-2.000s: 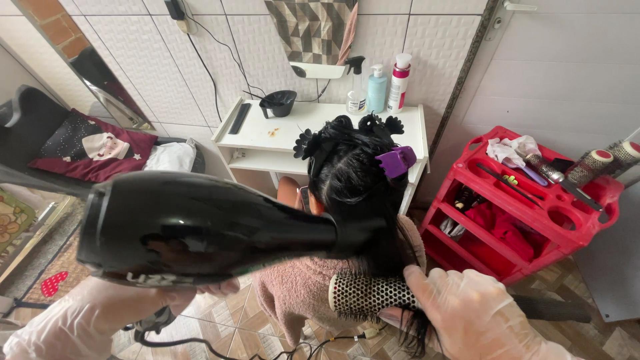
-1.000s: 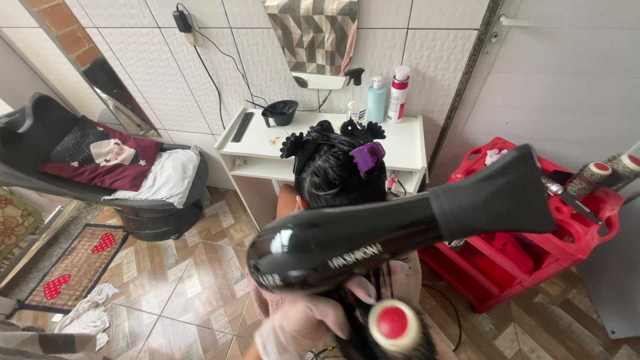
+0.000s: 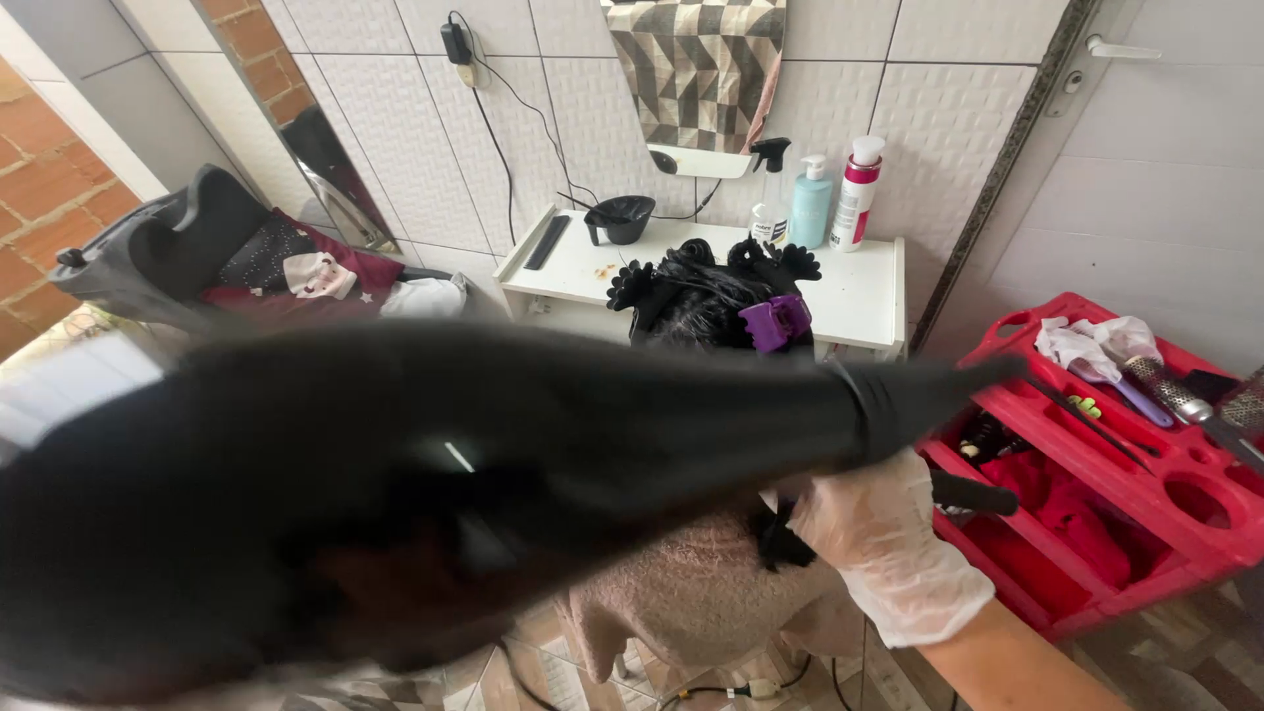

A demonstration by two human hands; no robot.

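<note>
A black hair dryer (image 3: 444, 474), large and blurred, crosses the view with its nozzle toward the right. My left hand is hidden. My right hand (image 3: 869, 523), in a clear glove, is closed just below the nozzle around a brush, whose black handle (image 3: 973, 492) sticks out to the right; the barrel is hidden behind the dryer. Dark hair (image 3: 785, 538) hangs by my fingers. A seated person's head (image 3: 696, 316) shows above the dryer, the hair held up by black clips (image 3: 632, 286) and a purple claw clip (image 3: 776, 322). A pink towel (image 3: 691, 592) covers the shoulders.
Ahead, a white shelf (image 3: 859, 296) holds a black bowl (image 3: 620, 219), a comb (image 3: 548, 242), a spray bottle and two other bottles (image 3: 812, 202). A red trolley (image 3: 1116, 464) with brushes stands at right, a black wash chair (image 3: 148, 247) at left. Cords lie on the floor.
Since a second ago, the dryer has moved left and fills more of the view. The round brush's red-tipped end, seen then, is hidden now. My right hand shows at the right of the person.
</note>
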